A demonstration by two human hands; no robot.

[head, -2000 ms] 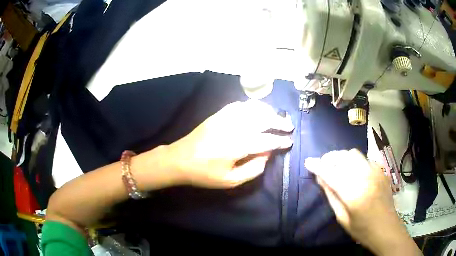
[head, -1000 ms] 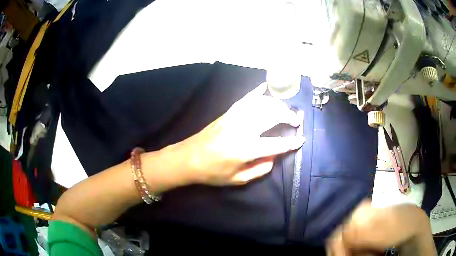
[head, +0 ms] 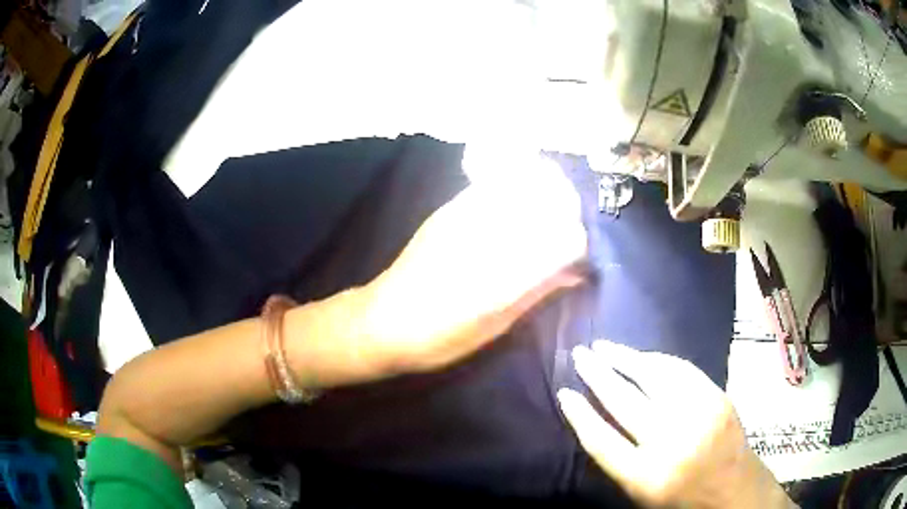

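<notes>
The navy garment panel (head: 288,219) lies across the machine table and runs under the presser foot (head: 614,195) of the cream-white sewing machine (head: 686,89). My left hand (head: 477,268), with a beaded bracelet at the wrist, lies on the panel left of the presser foot; the lamp glare washes it out. My right hand (head: 656,427) is on the panel below the foot, thumb and fingers slightly apart, near the narrow welt strip (head: 567,366). Most of the strip is hidden by my hands. Whether either hand pinches cloth is unclear.
Thread snips (head: 786,323) with pink handles lie right of the panel. Black shear handles (head: 817,328) show beside a dark strip (head: 852,318). A printed ruler scale (head: 825,437) runs along the front edge. Dark cut pieces and yellow strips (head: 52,169) are piled at left.
My right hand has come back from the lower right onto the panel, near the strip. My left hand has turned flatter over the strip, its fingers closer together. The view has shifted slightly.
</notes>
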